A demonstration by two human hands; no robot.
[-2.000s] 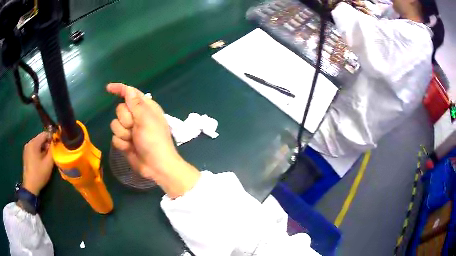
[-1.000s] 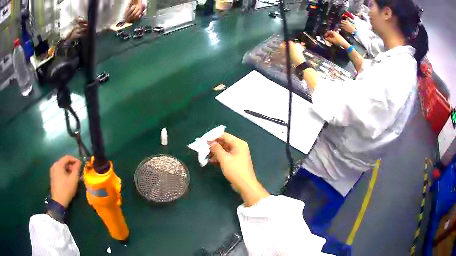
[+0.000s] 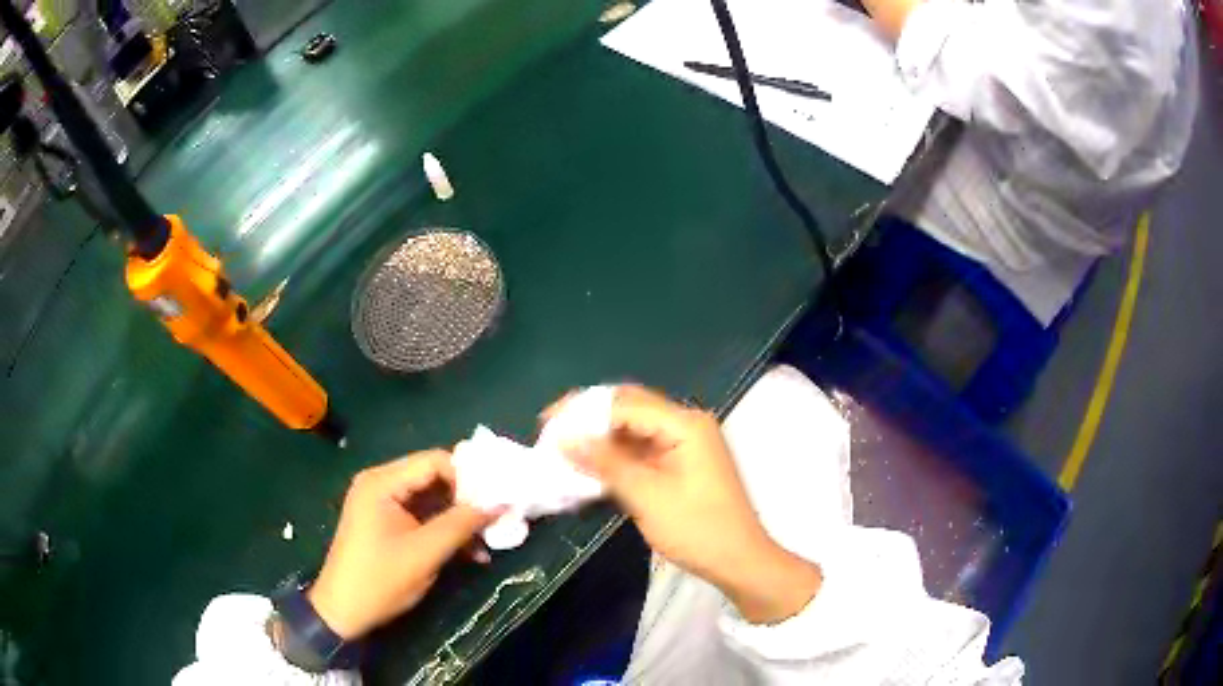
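My left hand (image 3: 389, 536) and my right hand (image 3: 671, 483) meet near the bench's front edge, both gripping a crumpled white cloth (image 3: 510, 474) stretched between them. The orange electric screwdriver (image 3: 231, 324) hangs tilted at the left, bit end pointing down and right, touched by neither hand. The round screw tray (image 3: 427, 300) lies beyond my hands, with a heap of tiny screws at its far right part. A small white dropper bottle (image 3: 437, 177) is just beyond the tray. Whether anything is inside the cloth is hidden.
A white paper sheet (image 3: 791, 81) with a black pen (image 3: 758, 81) lies at the upper right. A black cable (image 3: 765, 141) hangs down beside it. A neighbouring worker's white sleeve (image 3: 1060, 81) is at the right. Blue bins (image 3: 993, 496) stand below the bench edge. A small dark part (image 3: 318, 48) lies at the back.
My right hand has brought the cloth nearer to me. My left hand has left the screwdriver's side and taken hold of the cloth too. The view has tilted down.
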